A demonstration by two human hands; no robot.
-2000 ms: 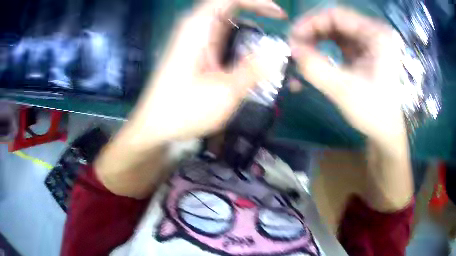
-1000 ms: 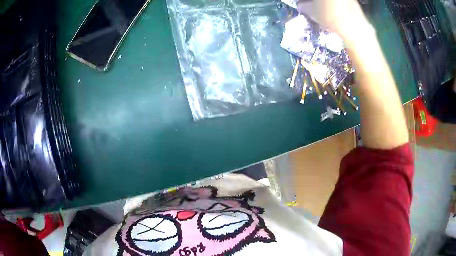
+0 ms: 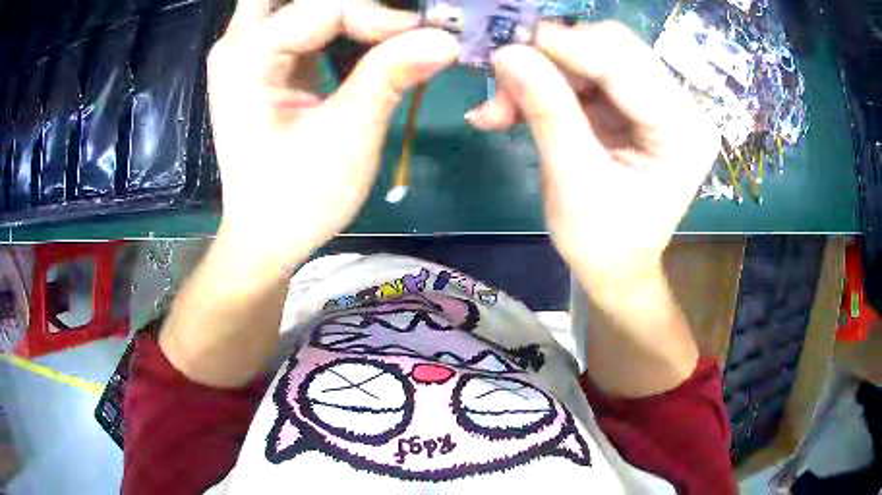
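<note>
A small silvery-purple circuit board (image 3: pixel 481 29) is held up at the top centre, above the green bench. An orange flex cable (image 3: pixel 410 135) with a pale connector end hangs down from its left side. My left hand (image 3: pixel 314 135) pinches the board's left end between thumb and fingers. My right hand (image 3: pixel 604 135) pinches its right end the same way. The fingertips cover both ends of the board, and the picture's top edge cuts off part of it.
A glossy black blister tray (image 3: pixel 160 121) lies at the left. A glittering pile of boards (image 3: pixel 740 82) with orange tails lies at the right on the green bench mat (image 3: pixel 455 208). Below are a red stool (image 3: pixel 73 295) and a carton (image 3: pixel 704 290) beside dark trays.
My left hand has come into view, and my right hand has moved left from the pile. Both now hold a board. The view has shifted, and the clear bag and dark glossy rectangle are no longer seen.
</note>
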